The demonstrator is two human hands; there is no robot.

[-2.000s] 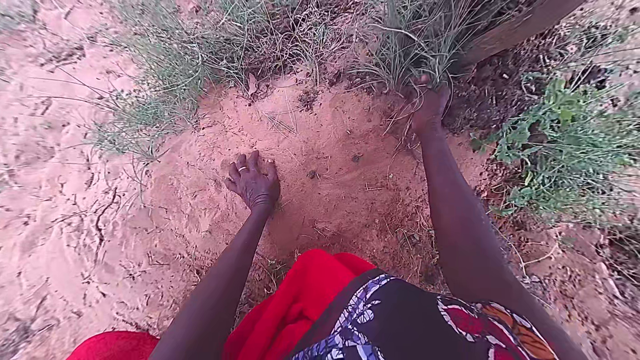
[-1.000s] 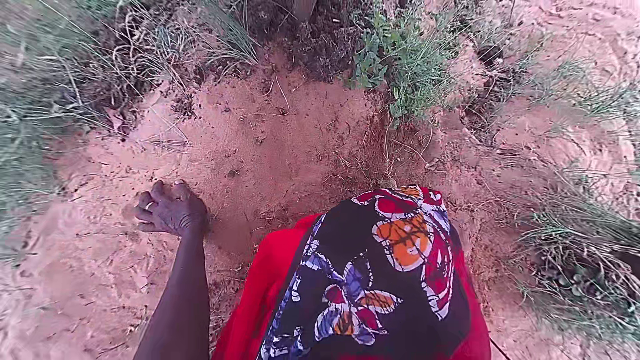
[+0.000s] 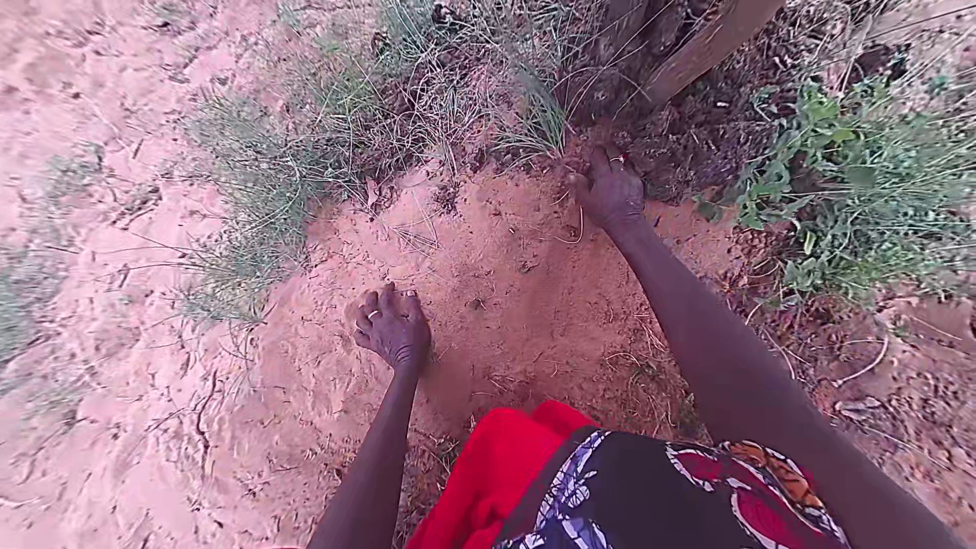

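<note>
My left hand (image 3: 393,326), with a ring on one finger, rests on the reddish sandy soil (image 3: 488,305), its fingers spread and nothing held in it. Farther forward and to the right, my right hand (image 3: 610,187) reaches down at the base of a grass tuft (image 3: 543,114). Its fingertips are partly lost against dark soil and roots, so whether they grip anything cannot be told. A thin root or stem (image 3: 581,229) lies just below that hand.
A tree trunk or thick branch (image 3: 705,57) slants beyond my right hand. Leafy green weeds (image 3: 823,168) grow at the right, and wispy grass (image 3: 259,168) at the left. My red garment (image 3: 503,473) and patterned cloth (image 3: 648,488) show below.
My right hand, out of sight one second ago, is back at the grass tuft, near where it was two seconds ago. The view has shifted widely between frames.
</note>
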